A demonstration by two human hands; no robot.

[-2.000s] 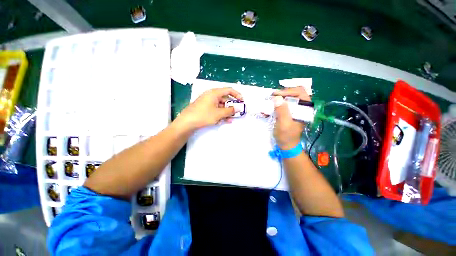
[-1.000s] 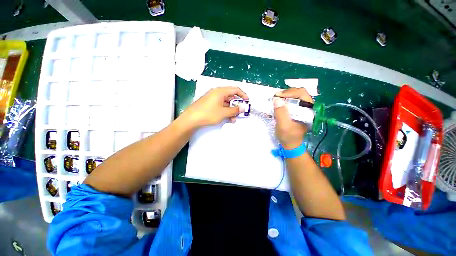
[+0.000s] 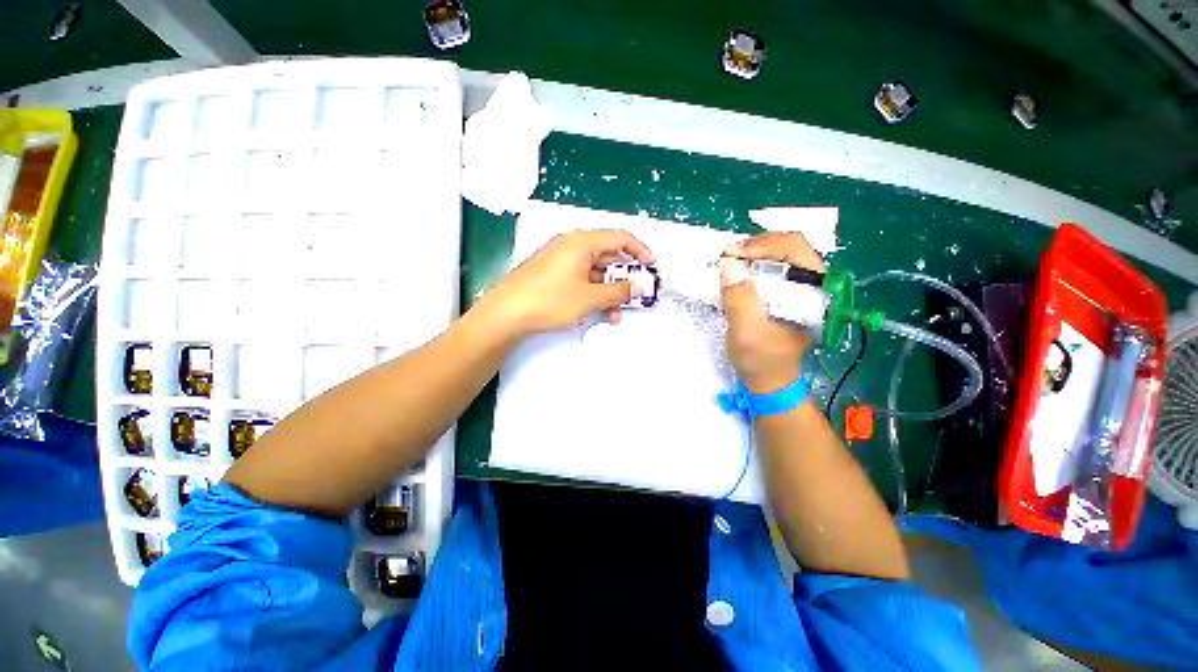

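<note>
My left hand (image 3: 574,281) holds a small dark and silver module (image 3: 636,284) in its fingertips above the white paper (image 3: 611,407). My right hand (image 3: 762,322) holds a whitish dispensing syringe (image 3: 788,292) like a pen, its tip side facing the module. The fine tip is too small and blurred to tell whether it touches. A green adapter head (image 3: 838,311) sits at the syringe's rear, with a clear hose (image 3: 933,344) looping right. A blue strap (image 3: 778,397) is around my right wrist.
A white tray (image 3: 460,263) at left holds several modules. A crumpled tissue (image 3: 503,147), an orange-red cap (image 3: 858,421) and a red bin (image 3: 1021,446) lie around the paper. A yellow bin (image 3: 59,184) is far left. Modules lie on the green conveyor (image 3: 604,40) beyond the rail.
The modules on the conveyor have moved to the right. Both hands keep nearly the same pose, with the module and syringe still held. The whole view has shifted slightly.
</note>
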